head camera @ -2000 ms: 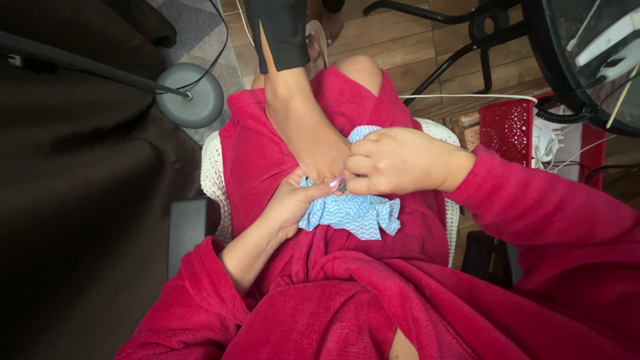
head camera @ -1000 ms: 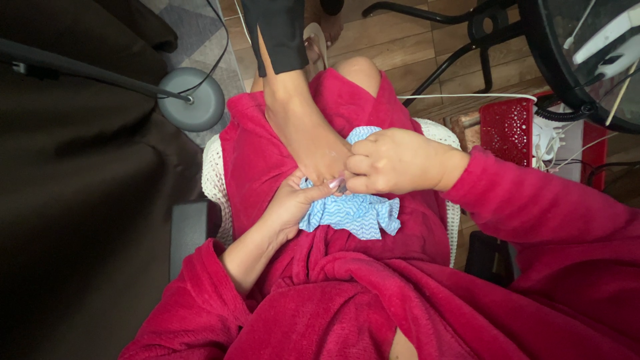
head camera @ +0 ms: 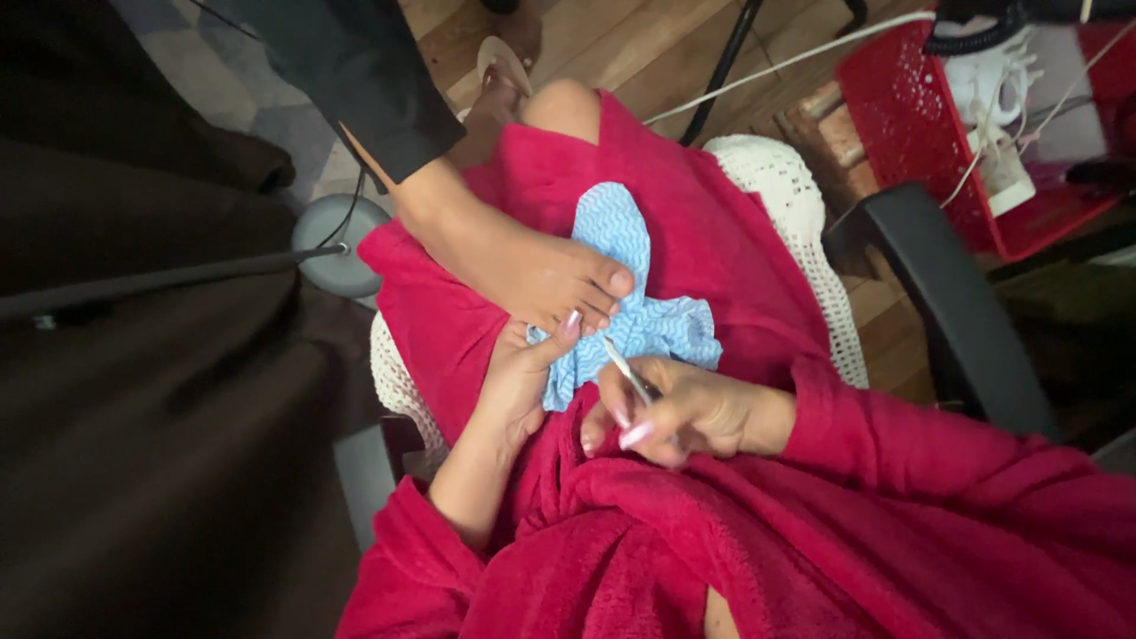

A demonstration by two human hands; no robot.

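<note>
Another person's bare foot (head camera: pixel 524 266) rests over my lap, its toes above a blue and white patterned cloth (head camera: pixel 626 293). My left hand (head camera: pixel 524 368) holds the foot at the small toes, the thumb on top and the fingers hidden beneath, by the edge of the cloth. In my right hand (head camera: pixel 688 413) is a slim metal tool (head camera: pixel 632 370), gripped like a pen, its pale tip pointing at the toes and a little apart from them. What kind of tool it is cannot be told. A red robe covers my lap and arms.
A red perforated basket (head camera: pixel 923 142) with white cables and a power strip stands at the upper right. Beside me is a black chair armrest (head camera: pixel 958 302). A round grey base (head camera: pixel 342 240) with a pole stands at left, near dark curtain-like fabric (head camera: pixel 160 399).
My right hand has drawn back from the toes, and the tool in it now shows. My left hand stays at the foot. The view has shifted to the right.
</note>
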